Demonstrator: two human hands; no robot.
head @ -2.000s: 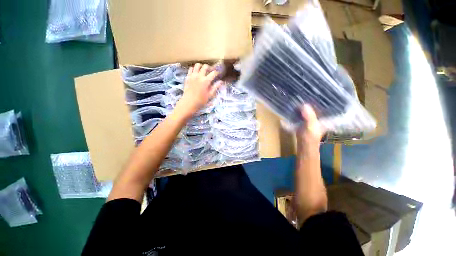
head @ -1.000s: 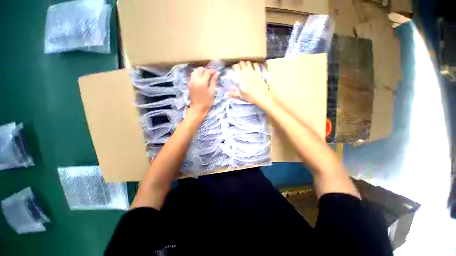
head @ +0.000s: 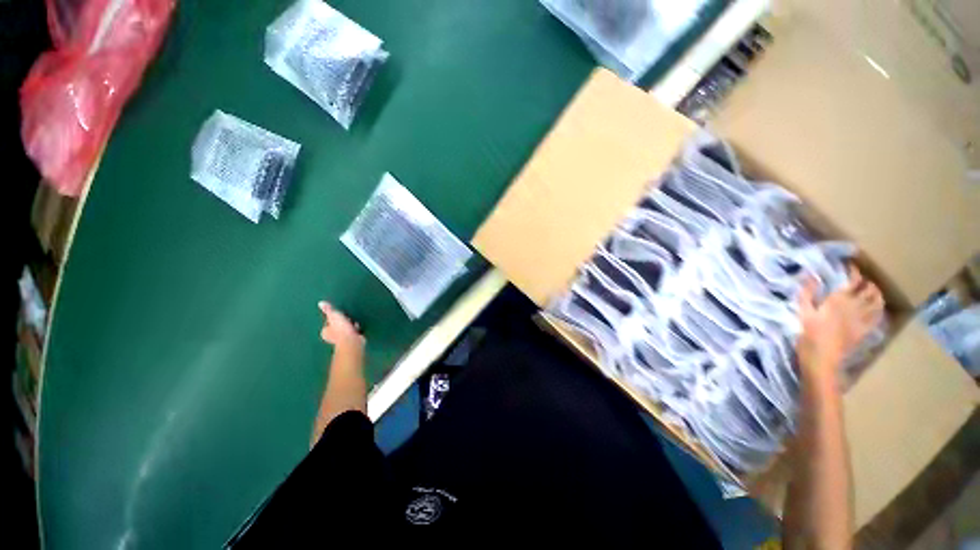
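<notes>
An open carton (head: 591, 177) stands at the right, its flaps folded outward, filled with rows of upright bubble bags (head: 688, 290). My right hand (head: 844, 317) rests on the bags at the carton's far right corner; whether its fingers grip one cannot be told. My left hand (head: 342, 326) is over the green surface, empty, fingers apart. A single bubble bag (head: 406, 245) lies flat between my left hand and the carton's left flap, touching neither hand.
More bubble bags (head: 326, 59) lie farther back on the green surface (head: 215, 376), and one (head: 634, 27) lies at its top edge. A pale metal edge (head: 435, 344) runs beside the carton. Red-pink plastic film (head: 81, 91) hangs at the far left.
The view has turned left toward the green surface. My left hand has left the carton and is out over that surface. My right hand has stayed at the packed bags.
</notes>
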